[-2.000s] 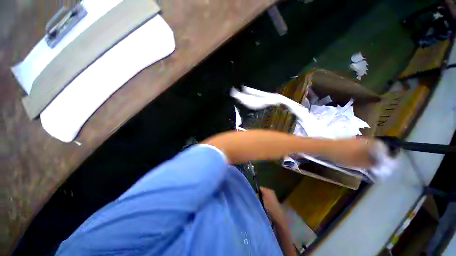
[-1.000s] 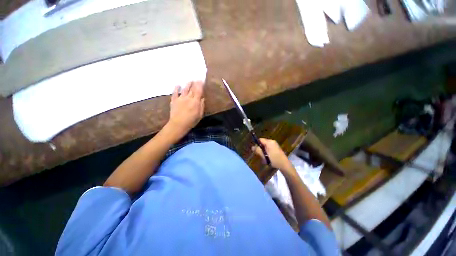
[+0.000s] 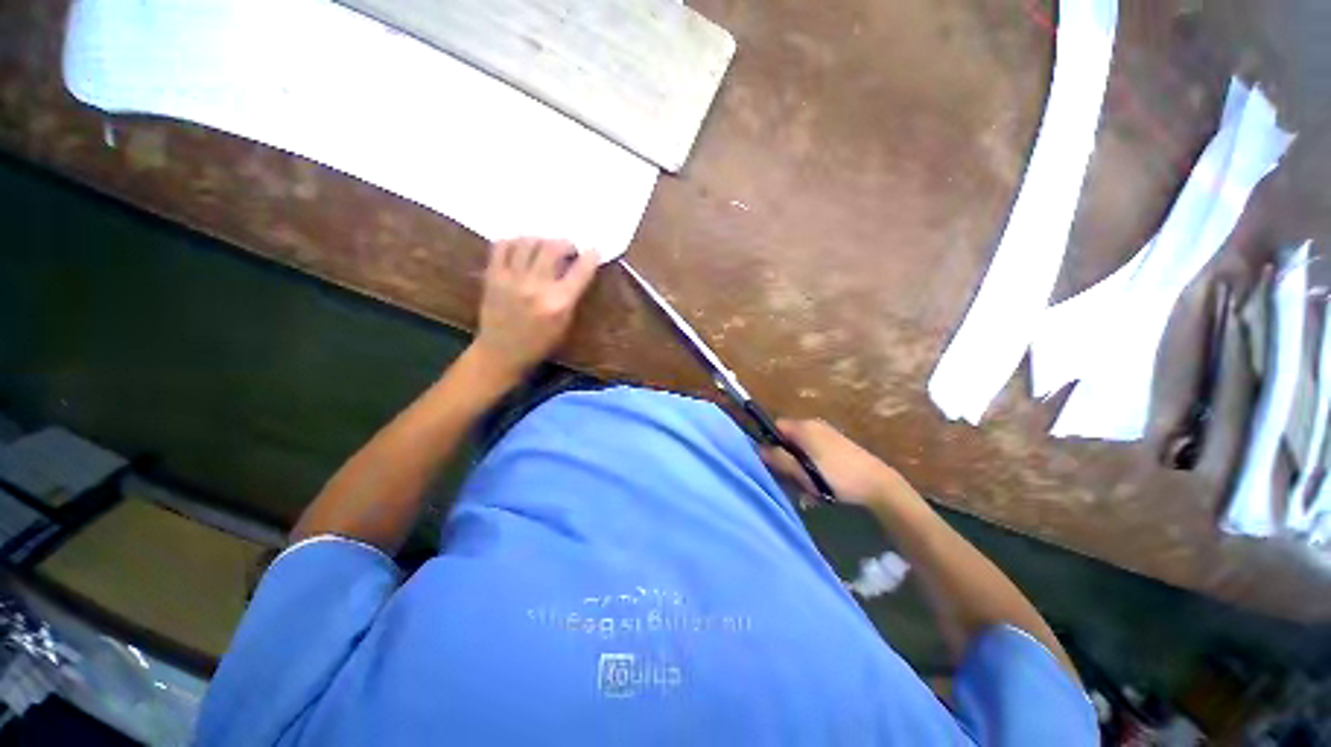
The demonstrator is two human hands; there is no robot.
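Observation:
A white fabric stack (image 3: 365, 124) lies along the near table edge, with a greyish-beige wooden board (image 3: 569, 66) across it. My left hand (image 3: 533, 299) rests on the stack's near right corner, fingers bent over its edge. My right hand (image 3: 829, 464) is closed on the black handles of the tailor's shears (image 3: 701, 353). The long silver blades look closed, and their tip is at the stack's right corner, close to my left fingers. Whether the tip touches the fabric is hard to tell.
On the brown table (image 3: 832, 219) at the right lie a long curved white band (image 3: 1034, 219), a forked white piece (image 3: 1153, 314), a slim dark tool (image 3: 1209, 372) and narrow white strips (image 3: 1273, 394). A cardboard carton (image 3: 153, 569) stands below at the lower left.
The view has turned, bringing the table's right-hand pieces in and the scrap box out. The shears have come to the stack's corner. My left hand stays on the stack near that corner.

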